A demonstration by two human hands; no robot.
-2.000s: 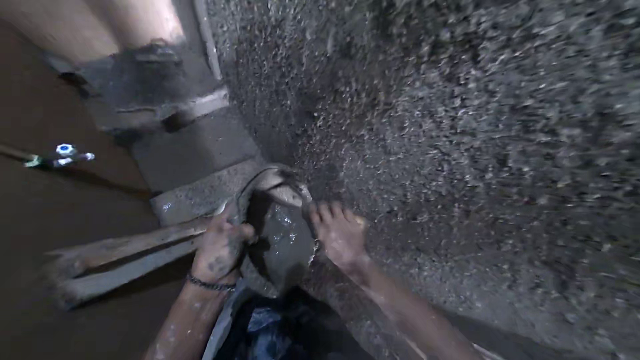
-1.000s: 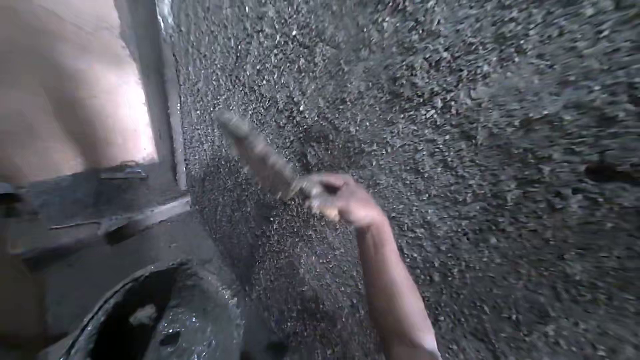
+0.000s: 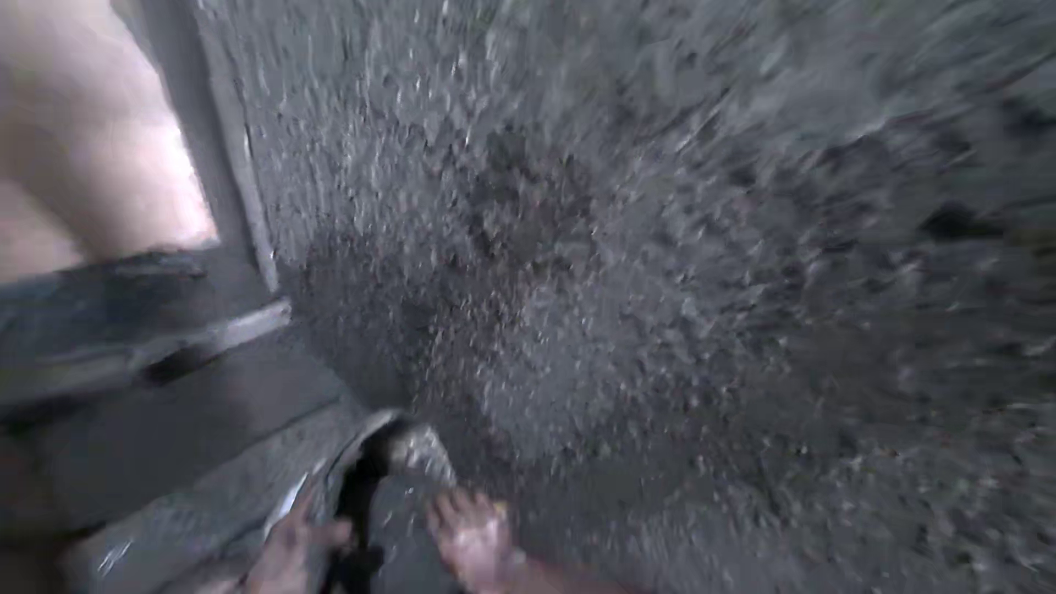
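Low in the view stands a round container (image 3: 445,462) with wet grey mortar (image 3: 408,528) inside. My left hand (image 3: 289,544) is at its left rim, fingers spread; blur hides whether it grips the rim. My right hand (image 3: 474,532) is at the container's right side, over the mortar's edge, with its fingers bent. Whether it holds a tool cannot be made out. The rough, wet mortar-coated wall (image 3: 577,247) rises behind and to the right of both hands.
Grey blocks or ledges (image 3: 181,421) run along the lower left, with a pale strip (image 3: 247,326) above them. A dark upright edge (image 3: 198,124) borders the wall, beside a light-coloured surface (image 3: 91,140) at the upper left.
One second ago my right hand was up against the wall with a trowel-like tool; it is now down at the container. My left hand has come back into view.
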